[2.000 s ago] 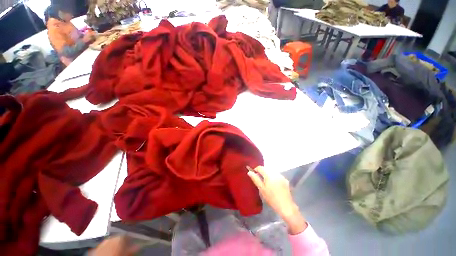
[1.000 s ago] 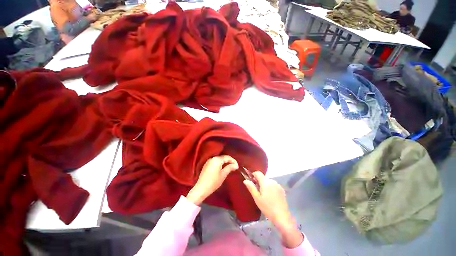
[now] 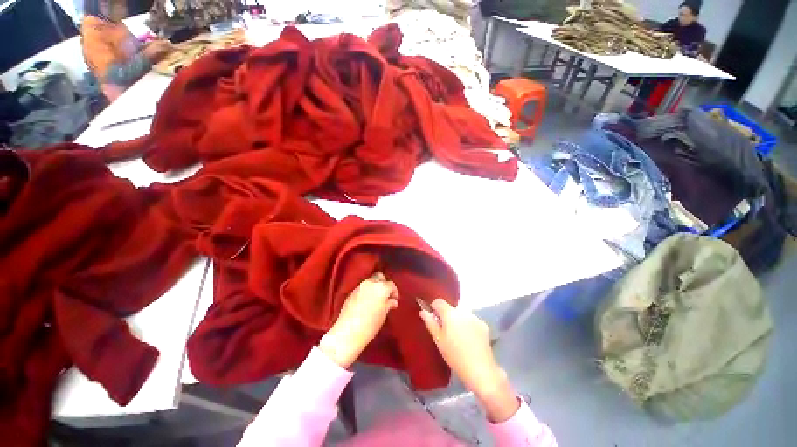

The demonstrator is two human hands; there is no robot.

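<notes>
A red garment (image 3: 262, 336) lies bunched at the near edge of the white table (image 3: 516, 236). My left hand (image 3: 367, 310) is closed on a fold of its cloth at the garment's middle; the fingertips partly sink into the cloth. My right hand (image 3: 454, 336) is just to the right, over the garment's right side, closed around small thread snips (image 3: 425, 306). Only the dark tip of the snips shows past the fingers. Any thread end is too fine to see.
A large pile of red garments (image 3: 306, 113) lies behind, another red garment (image 3: 79, 236) at left. An olive sack (image 3: 686, 323) stands on the floor at right, with denim (image 3: 594, 175) behind it. An orange stool (image 3: 524, 100) is beyond the table. People sit at back left and back right.
My left hand has come in from the lower left and taken hold of the cloth. My right hand has stayed near the garment's right side. The view has shifted slightly.
</notes>
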